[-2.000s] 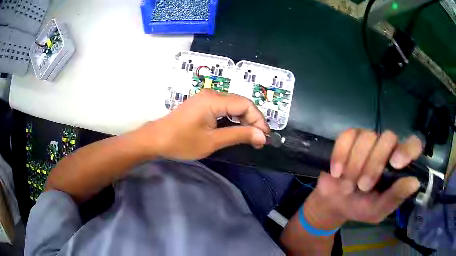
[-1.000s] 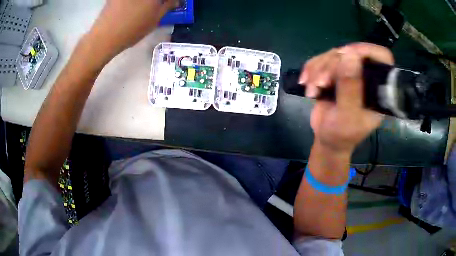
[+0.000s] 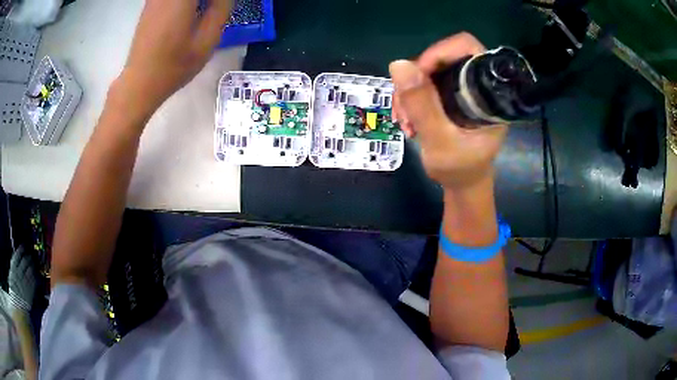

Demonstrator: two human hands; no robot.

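Observation:
Two open white housings lie side by side on the dark green mat, the left one and the right one. Each holds a green circuit board with a yellow block. My right hand grips the black electric screwdriver above and right of the right housing; its bit is hidden. My left hand is at the top edge, beside the blue screw bin. It is blurred and partly cut off, so I cannot tell if it holds a screw.
A white work sheet covers the bench at left, with another housing and stacked housings at its far left. A black cable hangs at right. A gloved hand shows at the left edge.
My left hand has left the screwdriver's tip and moved up to the screw bin. My right hand has raised and turned the screwdriver, moving left. The housings appear further left in the picture.

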